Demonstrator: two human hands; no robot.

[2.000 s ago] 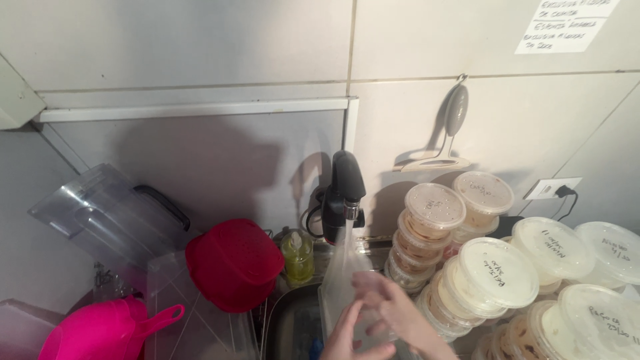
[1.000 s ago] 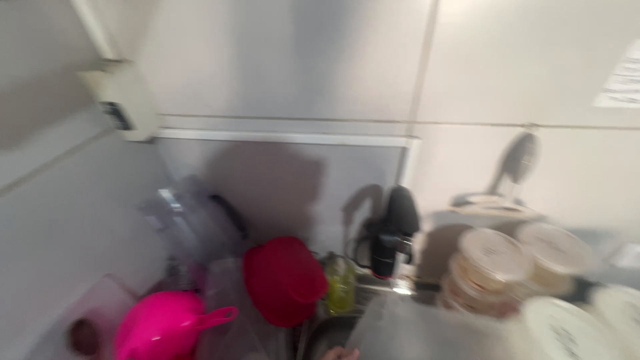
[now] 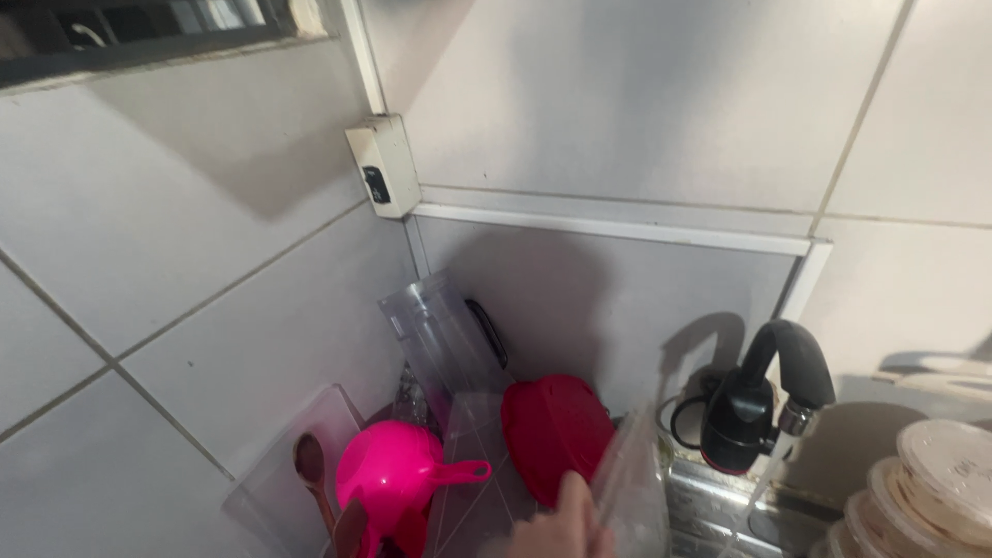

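Note:
Blurred by motion, my left hand [image 3: 562, 523] is at the bottom centre, closed around the left edge of a translucent plastic piece [image 3: 635, 492]. Whether that piece is a bag or a container cannot be told. Just behind the fingers leans a red plastic bowl [image 3: 554, 430]. Water runs from the black faucet [image 3: 790, 372] into the metal sink [image 3: 697, 496], to the right of the hand. My right hand is not in view.
At the lower left are a pink plastic strainer or bowl with a handle [image 3: 395, 469], a wooden spoon [image 3: 309, 457] and a clear pitcher [image 3: 449, 349]. Lidded plastic tubs [image 3: 949, 473] stand stacked at the right. A switch box [image 3: 385, 167] is on the tiled wall.
Two seconds ago both hands were together under the running faucet; now only one shows, left of it with the translucent plastic. The view has swung left.

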